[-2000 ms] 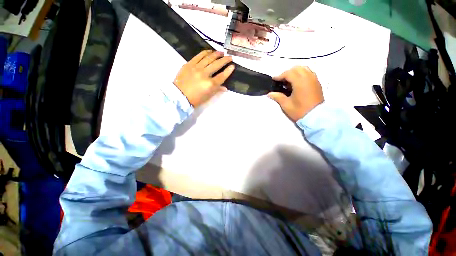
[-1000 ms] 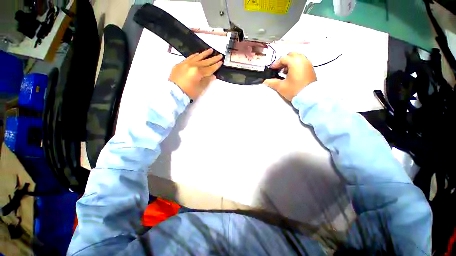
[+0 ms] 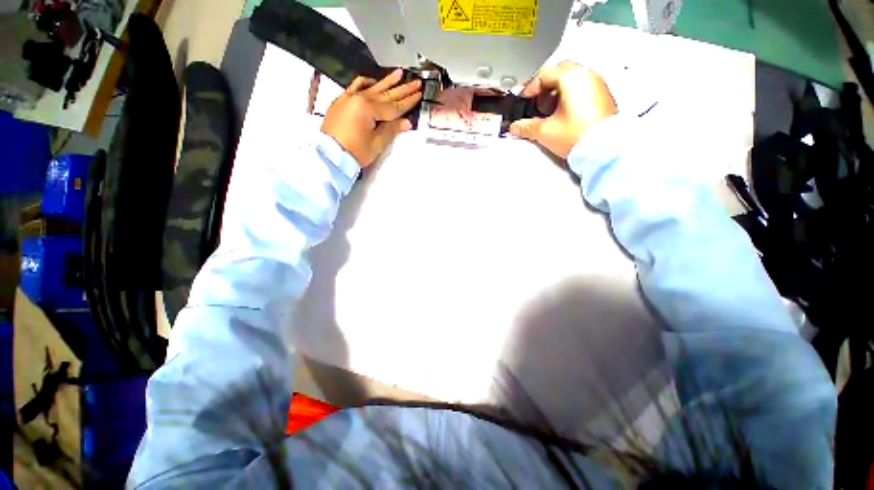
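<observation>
A dark camouflage shoulder strap (image 3: pixel 316 43) runs from upper left towards the clamp of the pale grey sewing machine (image 3: pixel 465 43). Its middle part is hidden under my left hand and the clamp. My left hand (image 3: pixel 369 117) lies on the strap with fingers spread, left of the clamp. My right hand (image 3: pixel 567 110) pinches the strap's dark end between thumb and fingers, right of the pinkish template plate (image 3: pixel 465 117). The needle area is partly hidden by the machine head.
Long dark shoulder straps (image 3: pixel 196 182) hang over the left table edge, with blue bins (image 3: pixel 59 273) beyond. A tangled pile of black webbing (image 3: pixel 815 211) lies at right. The white sheet (image 3: pixel 441 268) lies under the work. Orange-red cloth (image 3: pixel 309 413) shows below.
Both hands have moved the strap away from me, from in front of the clamp to under the machine head. More of the machine head shows than two seconds ago.
</observation>
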